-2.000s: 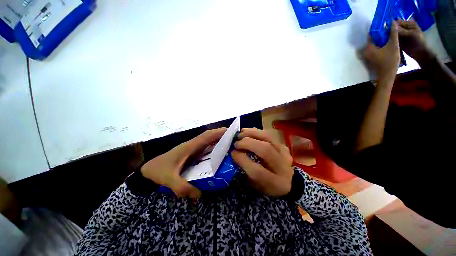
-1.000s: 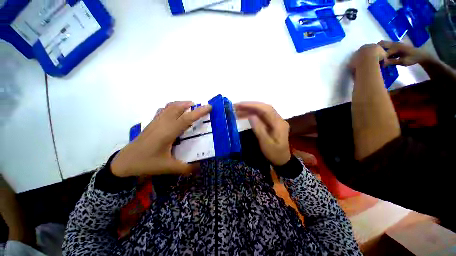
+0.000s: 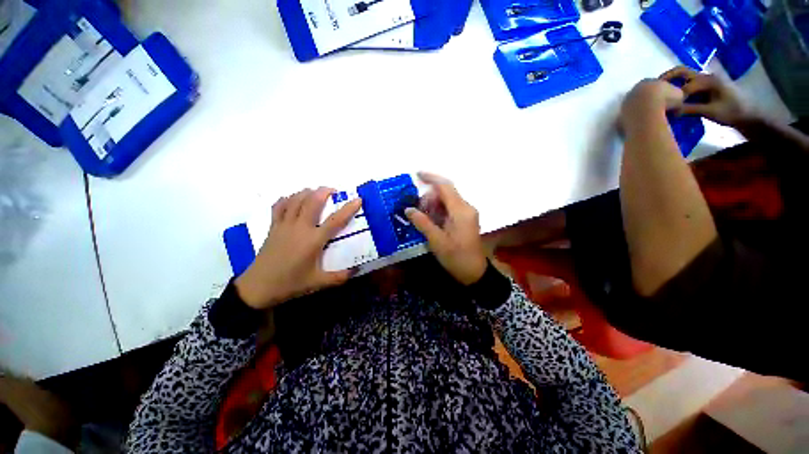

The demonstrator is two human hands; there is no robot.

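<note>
A white and blue retail box (image 3: pixel 349 251) lies at the front edge of the table, its printed panel facing up. My left hand (image 3: pixel 297 241) lies over its left part and holds it. A blue insert tray (image 3: pixel 402 191) with a dark cable in it sticks out of the box's right end. My right hand (image 3: pixel 449 223) grips this tray, with the thumb on the cable. A blue flap (image 3: pixel 239 248) shows at the box's left end. How far the tray sits inside is hidden.
Flat cartons (image 3: pixel 124 105) overlap at the upper left, and more flat cartons (image 3: pixel 357 19) lie at top centre. Blue trays with cables (image 3: pixel 547 64) lie right of centre. A neighbour's hands (image 3: pixel 661 99) hold something blue at the right.
The box has come from my lap, tilted, to flat on the table edge. My right hand has closed in on the tray, which now shows face up at the right end.
</note>
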